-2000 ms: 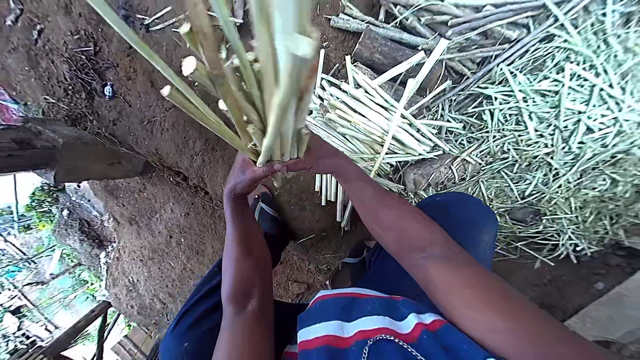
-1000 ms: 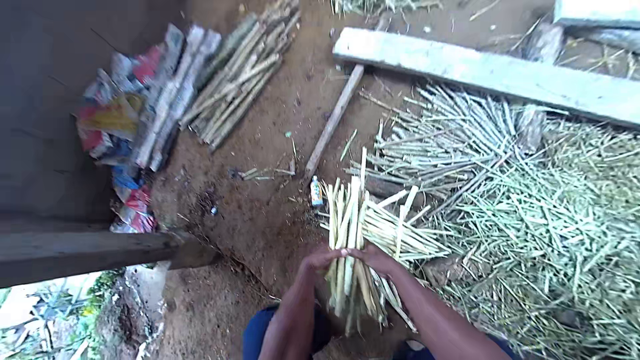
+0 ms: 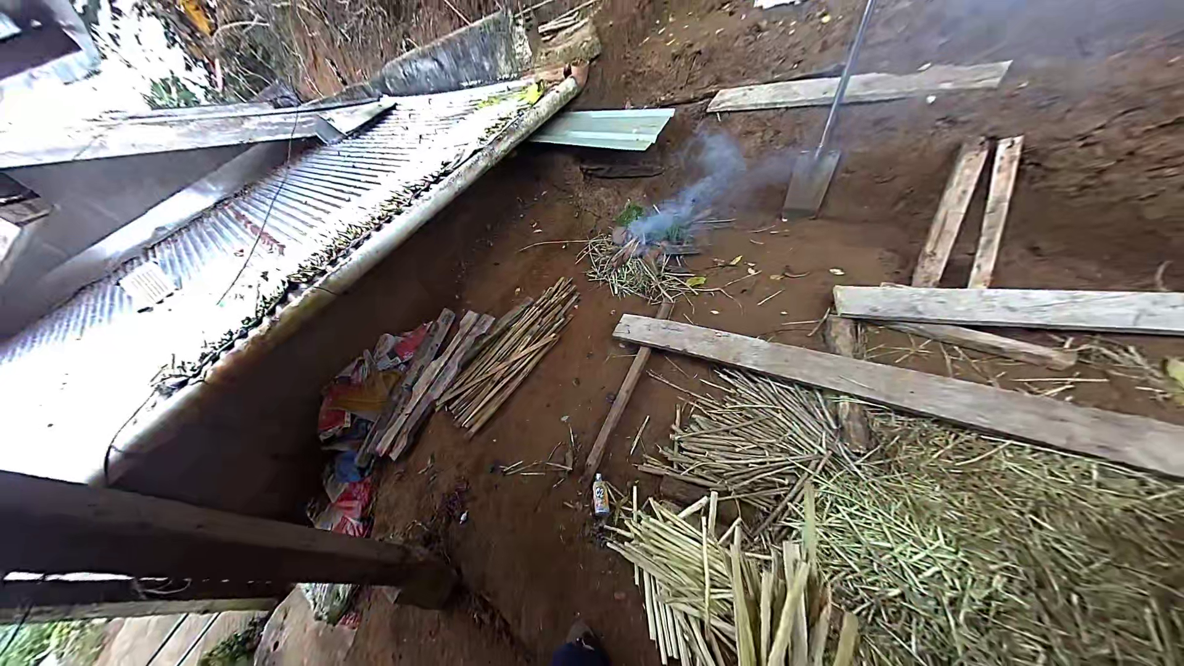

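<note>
Neither of my hands shows in the head view; whatever they hold is hidden below the lower edge. At the bottom right of centre, the upper ends of an upright bunch of pale cut stalks (image 3: 782,601) rise into view. Behind and left of it lies a pile of similar peeled stalks (image 3: 680,573) on the soil. A small bottle (image 3: 600,497) stands or lies just left of that pile; which one I cannot tell. Thinner greenish sticks (image 3: 758,444) are heaped farther back.
Shredded stalks (image 3: 971,546) cover the right side. A long wooden plank (image 3: 879,384) crosses above them. Split sticks (image 3: 513,351) lie left of centre. Farther off, a small heap (image 3: 638,264) smokes near a shovel (image 3: 812,180). A corrugated metal roof (image 3: 277,203) and wooden beam (image 3: 222,541) occupy the left.
The view has swung up and outward. Both hands, seen earlier around a bunch of stalks, have left the picture.
</note>
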